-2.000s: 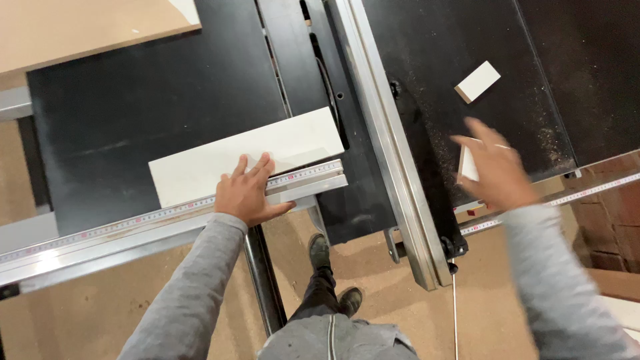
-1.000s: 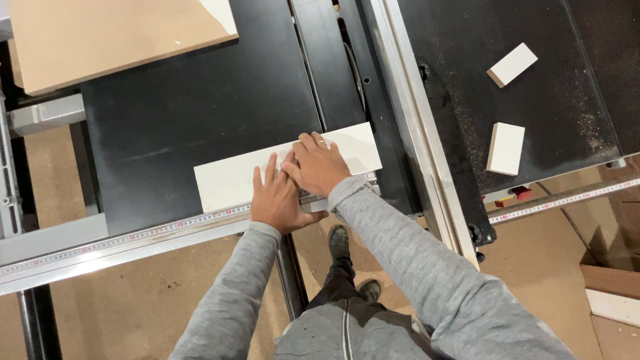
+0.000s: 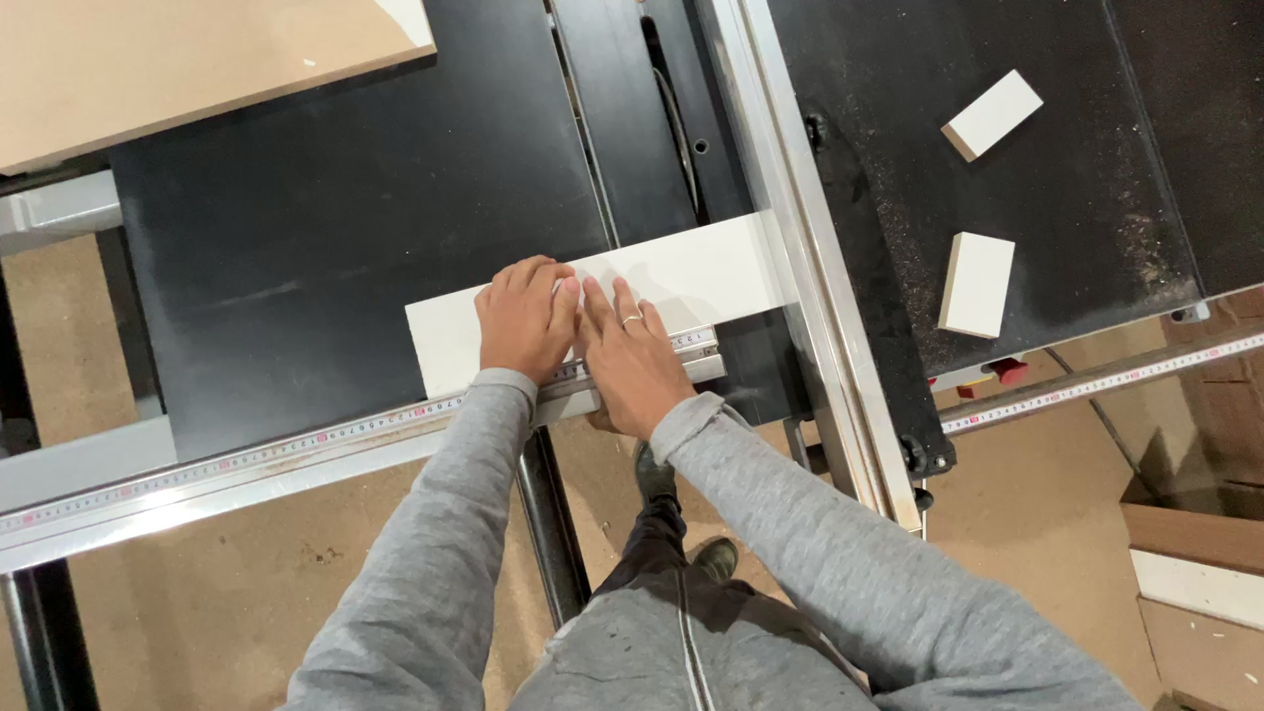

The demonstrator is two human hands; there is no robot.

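A white board strip [image 3: 691, 267] lies along the crosscut fence [image 3: 326, 439] of a sliding table saw, its right end at the aluminium rip fence [image 3: 805, 237]. My left hand [image 3: 525, 321] rests on the strip's near edge, fingers bent over it. Beside it, touching, my right hand [image 3: 632, 360] has its fingertips on the strip and its palm over the fence's end, thumb below. Part of the saw blade [image 3: 679, 138] shows in the slot beyond the strip. Two small white blocks [image 3: 992, 114] [image 3: 978, 284] lie right of the rip fence.
A large brown panel [image 3: 197, 69] lies at the upper left. Sawdust is scattered on the black table [image 3: 1076, 197] at the right. A measuring scale [image 3: 1106, 380] runs along a rail there, near a red knob [image 3: 1008, 370]. Boards [image 3: 1200, 583] stand at the lower right.
My right hand has let go of the second small block, now lying right of the rip fence, and come to the strip beside my left hand. The strip has moved right to the rip fence.
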